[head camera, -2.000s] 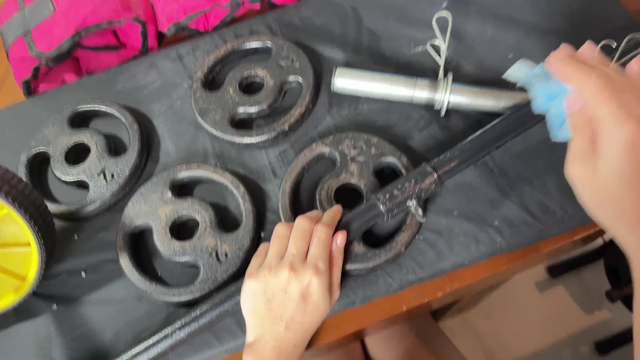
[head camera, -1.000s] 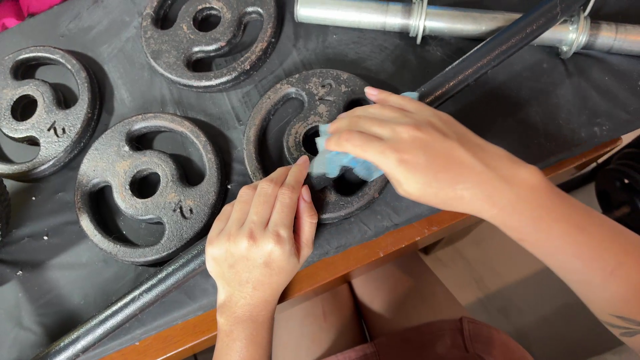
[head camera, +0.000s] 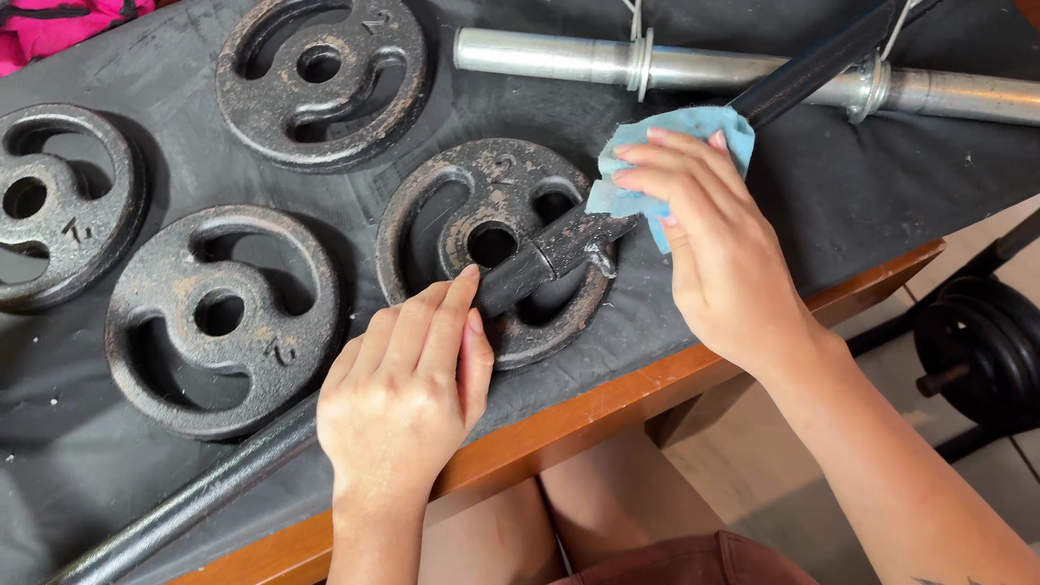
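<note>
A long black metal bar lies diagonally across the table and over a worn cast-iron weight plate. My left hand grips the bar beside a worn collar joint with a small metal piece sticking out. Up the bar, my right hand presses a light blue cloth around it, just beyond the joint. The plate has a central hole and curved openings, with brown rust-like patches on its face.
More iron plates lie at the left and top. A chrome dumbbell bar with spring clips crosses beneath the black bar. Pink fabric is at top left. The wooden table edge runs below; a rack holding plates stands on the floor, right.
My right hand, with the blue cloth, has moved up along the black bar from beside my left hand. My left hand remains on the bar.
</note>
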